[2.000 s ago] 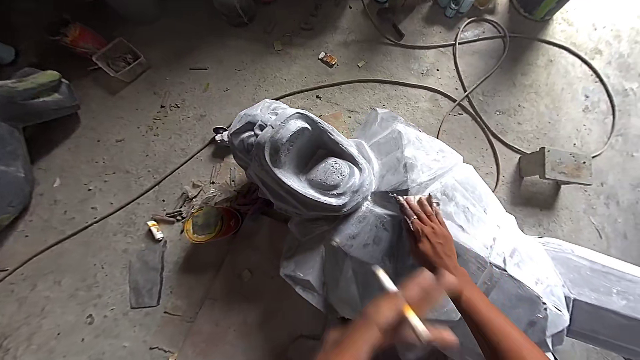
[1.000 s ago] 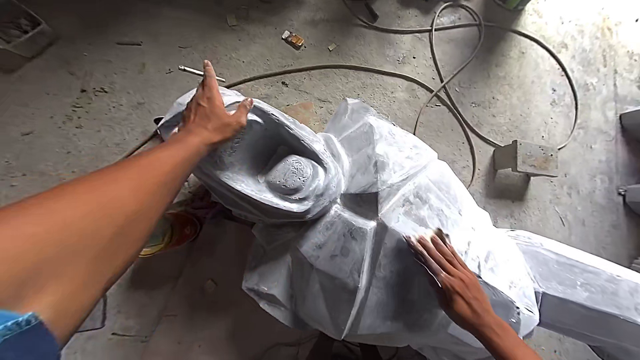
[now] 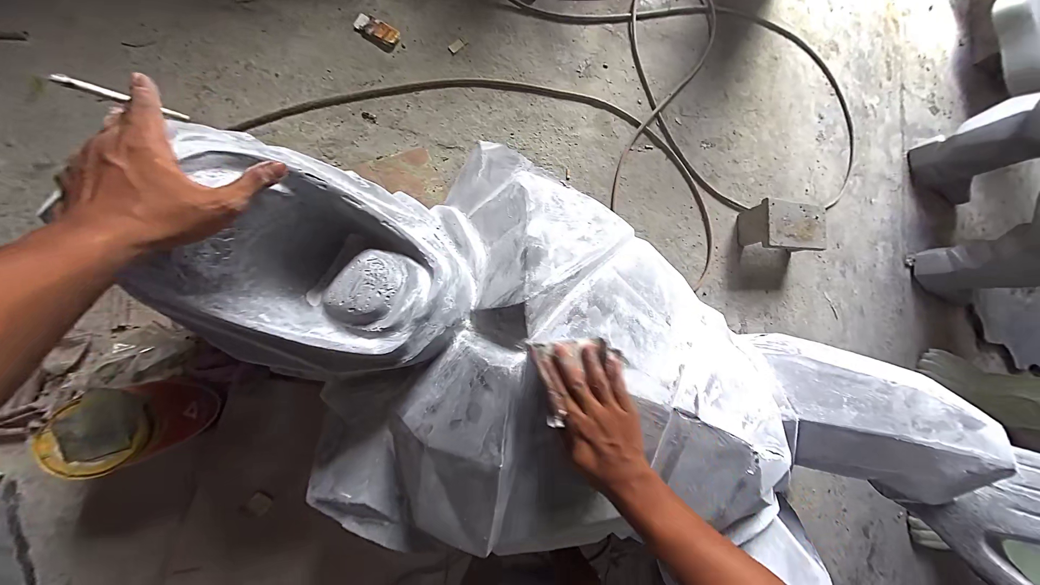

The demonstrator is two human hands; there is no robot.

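Note:
A large grey and white faceted sculpture (image 3: 455, 422) lies across the floor, its hollow, bowl-like head at the left with a rounded lump inside. My left hand (image 3: 146, 179) rests on the head's far rim, thumb spread over the hollow; a thin whitish stick-like tool (image 3: 85, 87) pokes out beyond its fingers, held there. On the sculpture's chest, just right of the neck, my right hand (image 3: 589, 398) presses a flat, dusty sanding sheet or cloth (image 3: 555, 386) against the surface with its fingers laid on top.
A hose (image 3: 455, 83) loops over the concrete floor behind the sculpture, near a small concrete block (image 3: 784, 224). At lower left lies a yellow-rimmed red container (image 3: 183, 410). A small box (image 3: 376, 32) is at the top. More grey sculpted parts (image 3: 983, 260) stand at the right.
Two seconds ago my left hand was low in front, blurred, with the stick; it is now at the head's rim. My right hand has moved over the chest toward the neck since one second ago.

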